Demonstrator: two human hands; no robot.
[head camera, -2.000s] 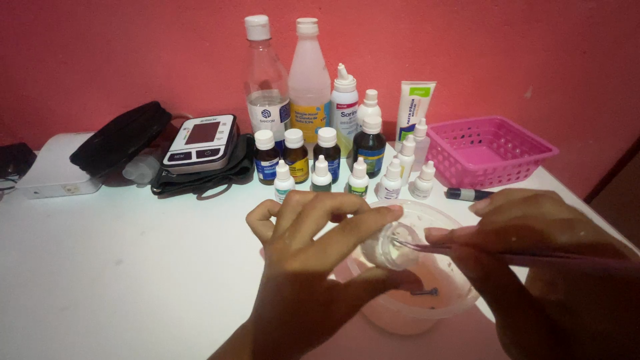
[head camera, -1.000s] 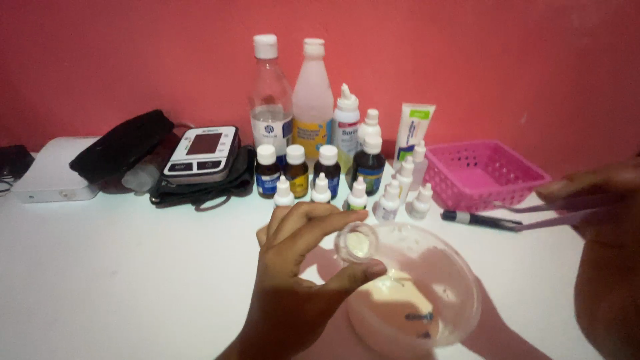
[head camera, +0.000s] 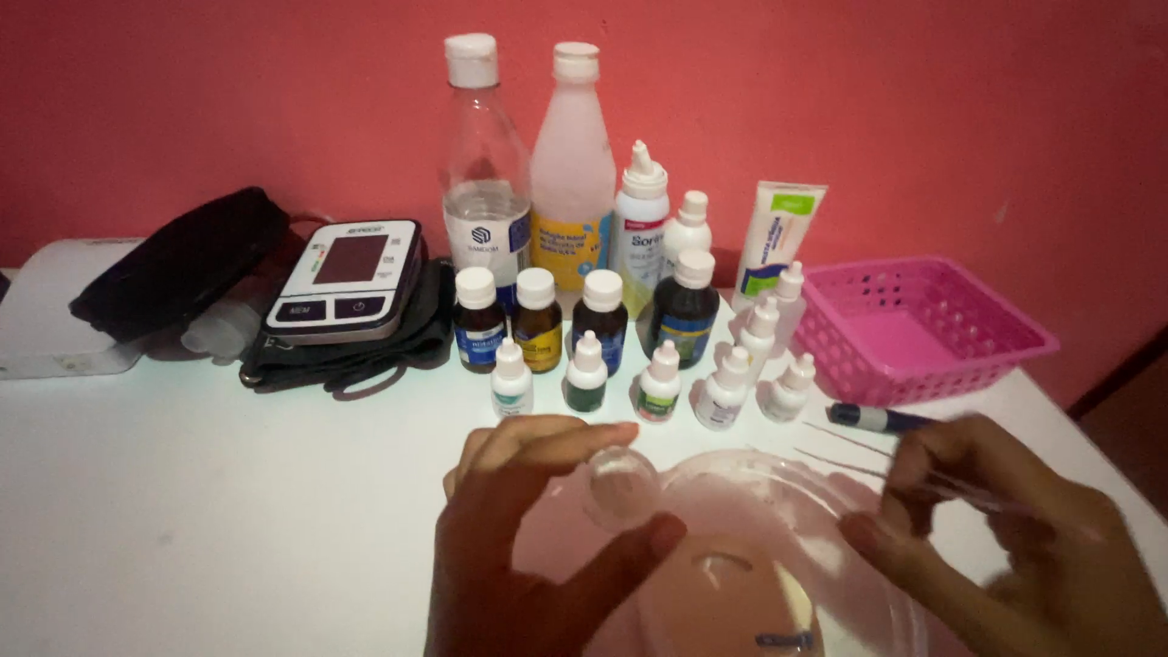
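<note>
Between the thumb and fingers of my left hand (head camera: 538, 538) is a small clear round container (head camera: 622, 488), held above the left part of a translucent plastic bowl (head camera: 899, 584). My right hand (head camera: 995, 529) holds thin metal tweezers (head camera: 849, 465), their two tips apart and pointing left over the bowl's far rim. The tweezers are slightly blurred. In the bowl lies a peach-coloured shape with a small dark blue item (head camera: 783, 641) near the bottom edge of the view. What the small container holds is hard to tell.
Dropper bottles (head camera: 657, 388), dark medicine bottles (head camera: 536, 328) and two tall plastic bottles (head camera: 573, 173) stand beyond my hands. A white tube (head camera: 780, 237), a pink basket (head camera: 922, 338) and a dark pen-like device (head camera: 876, 418) are at right. A blood pressure monitor (head camera: 351, 274) lies left.
My right hand with the tweezers was at the container two seconds ago, then moved off to the right; now it is lower, over the bowl's right side. The left hand keeps the container.
</note>
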